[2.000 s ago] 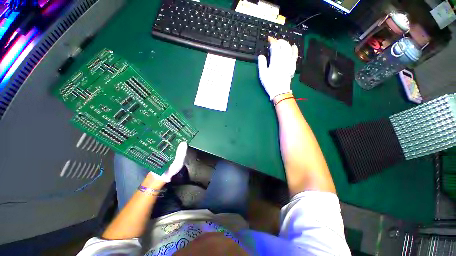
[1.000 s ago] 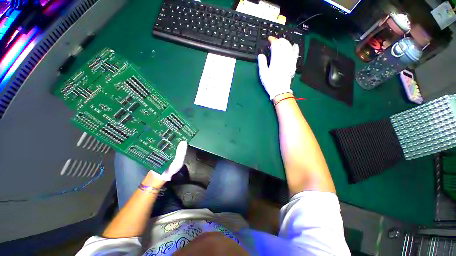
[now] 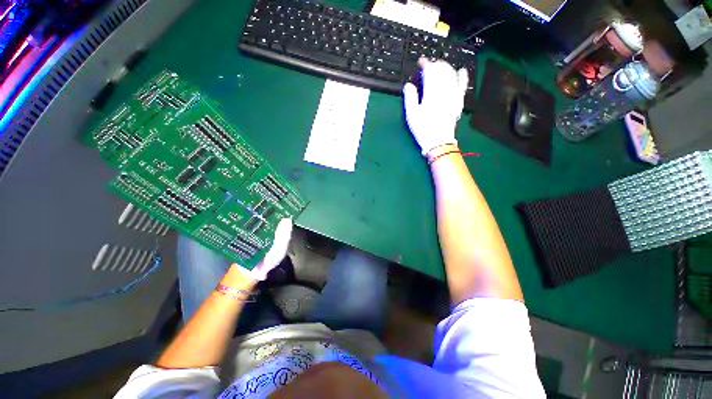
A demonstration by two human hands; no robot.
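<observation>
A green circuit board panel (image 3: 191, 167) with rows of black parts lies tilted at the left, over the desk's edge. My left hand (image 3: 273, 251), in a white glove, grips its lower right corner; the fingers under the board are hidden. My right hand (image 3: 436, 105), in a white glove, rests on the right end of the black keyboard (image 3: 336, 43), fingers spread and holding nothing, with a fingertip showing bare on the keys.
A white printed strip (image 3: 337, 126) lies below the keyboard. A mouse (image 3: 524, 115) sits on a dark pad (image 3: 492, 117). Two bottles (image 3: 597, 101), a pale handheld (image 3: 642, 137) and a black ridged block (image 3: 578, 232) are at the right. A grey machine (image 3: 55, 210) stands left.
</observation>
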